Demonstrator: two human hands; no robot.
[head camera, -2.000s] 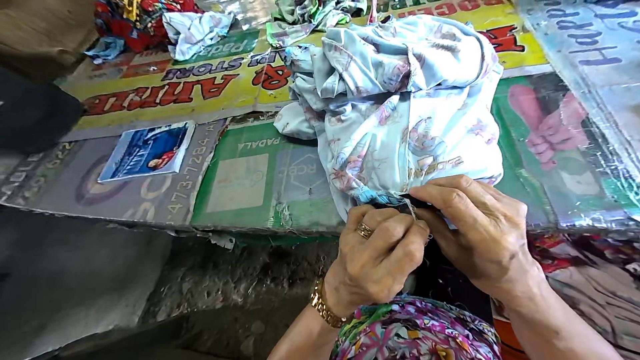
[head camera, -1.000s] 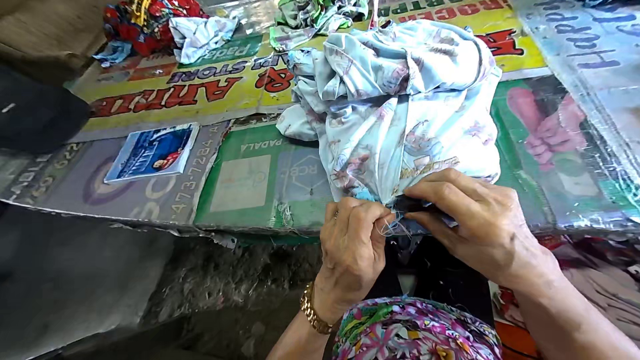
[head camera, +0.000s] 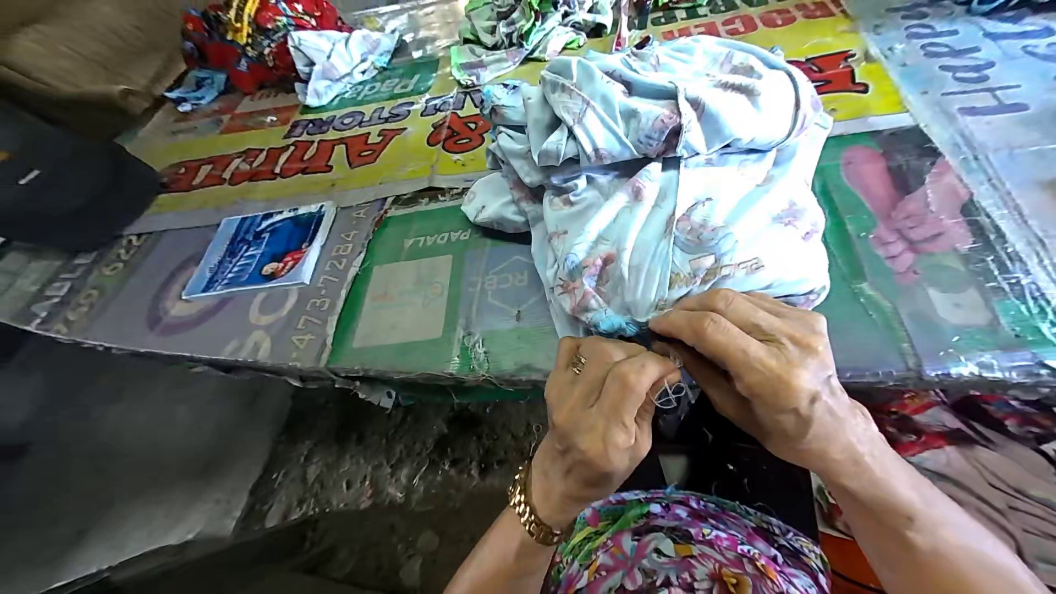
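A heap of pale blue printed fabric lies at the table's front edge. My left hand, with a ring and a gold-coloured watch band, pinches a tangle of thin white thread just below the fabric's lower edge. Close against it, my right hand grips the fabric's lower edge between thumb and fingers. A dark bit of material shows between the two hands; its kind cannot be told. The fingertips of my right hand are partly hidden.
A blue and white booklet lies on the banner-covered table at left. Behind are red patterned cloth, a white cloth piece and green printed cloth. A black cap-like object is at far left. Fabric lies below right.
Both hands have shifted slightly at the fabric's edge. My left hand was turned over closer to my right two seconds ago, and the thread tangle now shows more plainly between them.
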